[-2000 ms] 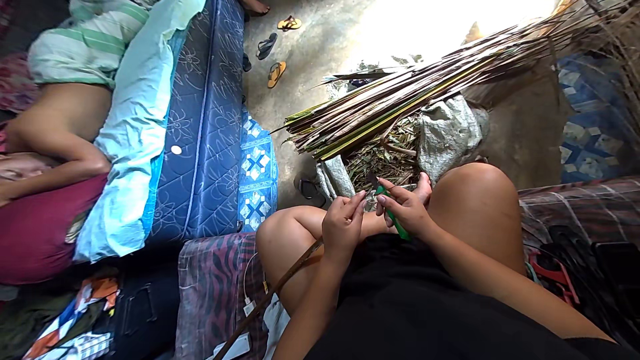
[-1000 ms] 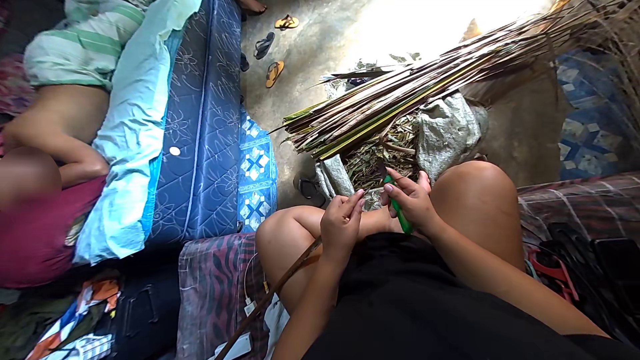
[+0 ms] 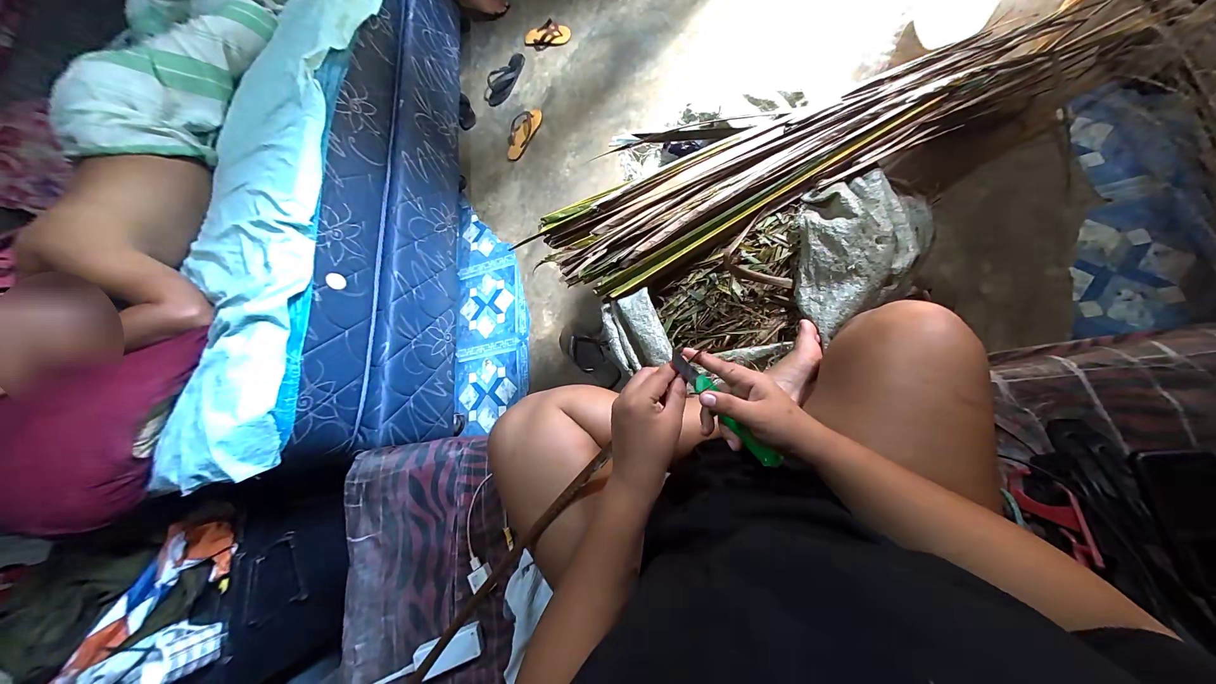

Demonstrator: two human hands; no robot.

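Observation:
My left hand [image 3: 650, 410] pinches a long brown palm frond strip [image 3: 546, 518], whose length trails down past my thigh to the lower left. In my right hand [image 3: 755, 404] is a small knife with a green handle [image 3: 750, 439]; its dark blade reaches the tip of the strip at the left fingertips. Below my hands, an open woven sack [image 3: 850, 252] holds plant scraps [image 3: 731, 294]. A bundle of long dry and green palm leaves [image 3: 760, 171] lies across the sack.
A person [image 3: 114, 228] lies at the left beside a light blue pillow [image 3: 252, 218] on a blue mattress [image 3: 366, 218]. Sandals [image 3: 524, 134] are on the concrete floor. A white power adapter [image 3: 451, 654] and cable lie by my left thigh; a red-handled object [image 3: 1054, 513] is at the right.
The knife's green handle has tilted in my right hand, and its blade has come over to my left fingertips. Both hands stay above the sack's near edge.

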